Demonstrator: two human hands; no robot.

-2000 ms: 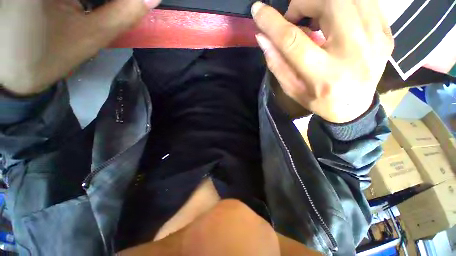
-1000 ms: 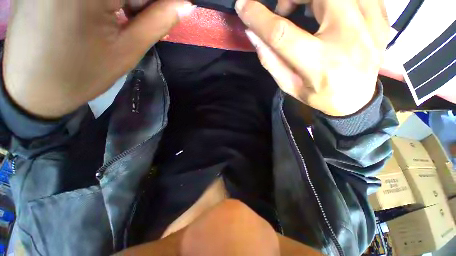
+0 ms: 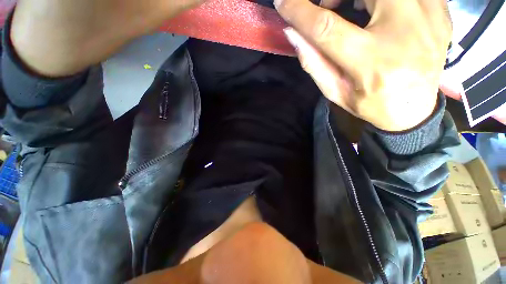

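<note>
A black plastic frame (image 3: 348, 15) shows only as a dark edge at the top of the picture, on the pink-red foam mat (image 3: 238, 28). My right hand (image 3: 374, 64) lies over the frame's near edge, thumb and fingertip at the dark part; whether it grips or presses is unclear. My left hand (image 3: 94, 33) is at the top left, with its fingers cut off by the picture's top edge. The strip sheet (image 3: 488, 89), white with black bars, lies at the upper right beyond my right hand.
Brown cardboard cartons (image 3: 466, 216) are stacked below the bench at the right. A blue crate (image 3: 8, 175) shows at the far left. The mat's front edge runs just in front of my body. A grey panel (image 3: 133, 72) shows below my left forearm.
My left hand has moved up, and its fingers have left the picture. My right hand stays at the frame's edge. The view has shifted, so the strip sheet sits farther right and lower.
</note>
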